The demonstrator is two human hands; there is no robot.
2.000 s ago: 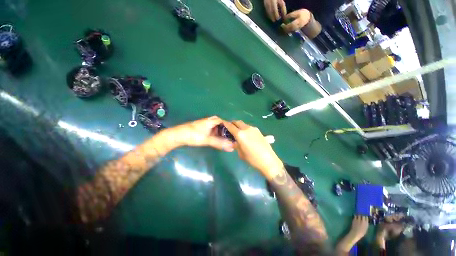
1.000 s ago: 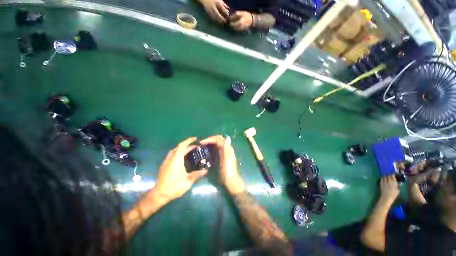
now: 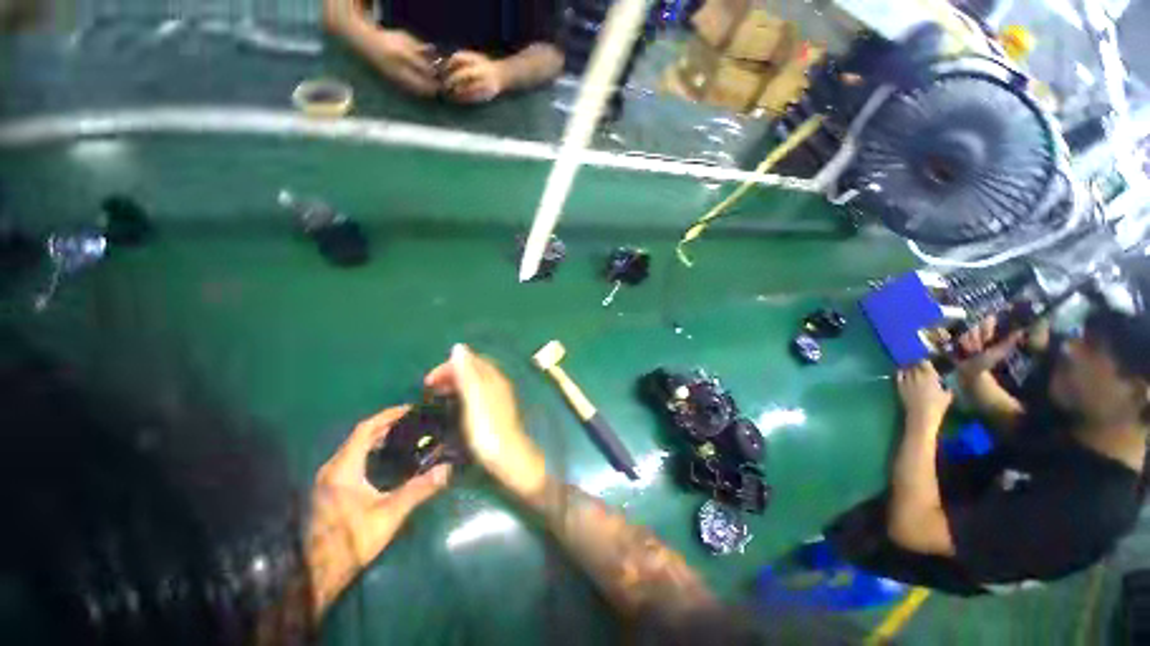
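Note:
My left hand (image 3: 360, 492) holds a black round unit (image 3: 410, 444) with a small yellow spot on its upper face. The fingers and thumb curl around its left and lower side. My right hand (image 3: 486, 423) is upright against the unit's right side, its fingers pointing up and its palm turned to the unit. Its inner fingers are partly hidden, and the unit's details are blurred. A mallet (image 3: 584, 411) with a cream head and black handle lies just right of my right hand.
A pile of black units (image 3: 709, 442) lies right of the mallet. More dark parts (image 3: 338, 236) lie along the far side. A white strip (image 3: 583, 139) slants above the green surface. A person (image 3: 996, 442) works at right beside a blue bin (image 3: 903, 318). A caged fan (image 3: 940, 164) stands upper right.
The view has turned, so the surroundings shift left and more of the person at right shows. The unit stays in my hands; its silvery patterned face no longer shows clearly.

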